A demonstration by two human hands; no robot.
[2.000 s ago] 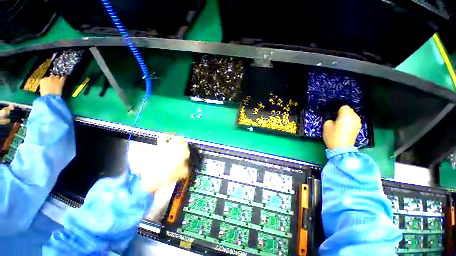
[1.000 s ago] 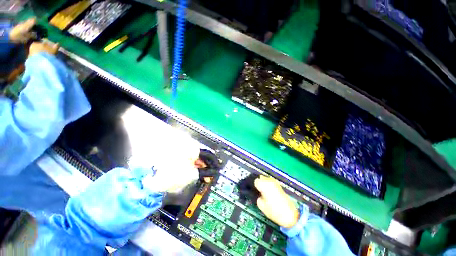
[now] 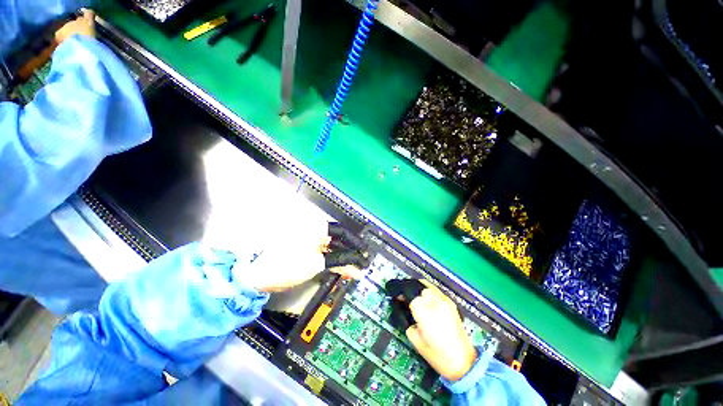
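Observation:
Green circuit boards (image 3: 334, 354) sit in rows in a black carrier (image 3: 295, 366) with an orange clamp (image 3: 318, 319) at its left side. My left hand (image 3: 297, 258), with black-covered fingertips, is over the carrier's upper left corner, washed out by glare. My right hand (image 3: 434, 327), also with black fingertips, is low over the upper middle boards. Whether either hand holds a small part cannot be told. Behind lie a tray of brown-silver components (image 3: 449, 131), a tray of yellow components (image 3: 501, 235) and a tray of blue-violet components (image 3: 591, 266).
A toothed conveyor edge (image 3: 238, 127) runs diagonally along the green mat (image 3: 361, 170). A metal shelf edge (image 3: 539, 115) and post (image 3: 290, 59) stand above the mat. A coiled blue cord (image 3: 346, 79) hangs down. Black pliers (image 3: 258, 32) lie upper left. Another person's sleeve (image 3: 67, 135) is at left.
My right hand has moved from the blue-violet tray to the boards and stays there. My left hand remains by the carrier's upper left corner. The view has turned, so the bench now slants.

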